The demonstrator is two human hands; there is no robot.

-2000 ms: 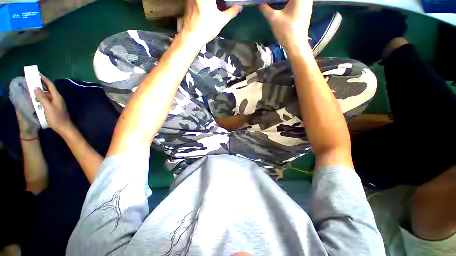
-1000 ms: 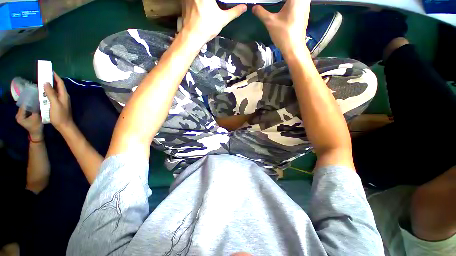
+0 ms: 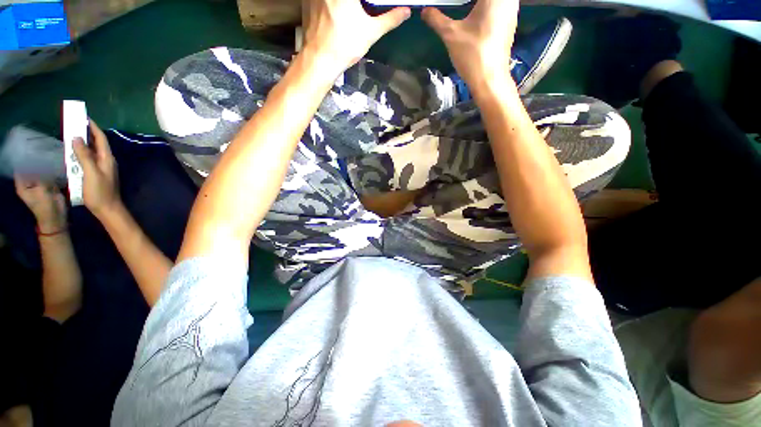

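My left hand (image 3: 342,32) and my right hand (image 3: 480,37) are at the top edge of the head view, both cut off by it. Their thumbs point towards each other with a small gap between. A pale object with a dark lower edge (image 3: 417,3) shows as a thin strip between the hands. Most of it is out of the picture, so its kind is unclear. My fingers are hidden beyond the edge, so their grip on it cannot be seen.
At left, a neighbour's hands hold a slim white case part (image 3: 74,154) and a blurred translucent piece (image 3: 32,154). A blue and white box (image 3: 42,27) is top left. A white table edge (image 3: 667,8) curves at top right. Another person's dark-clothed leg (image 3: 688,158) is at right.
My thumbs have shifted slightly, the right hand a little leftward, since the earliest frame. The neighbour's white part moved right and stands more upright; the translucent piece has moved.
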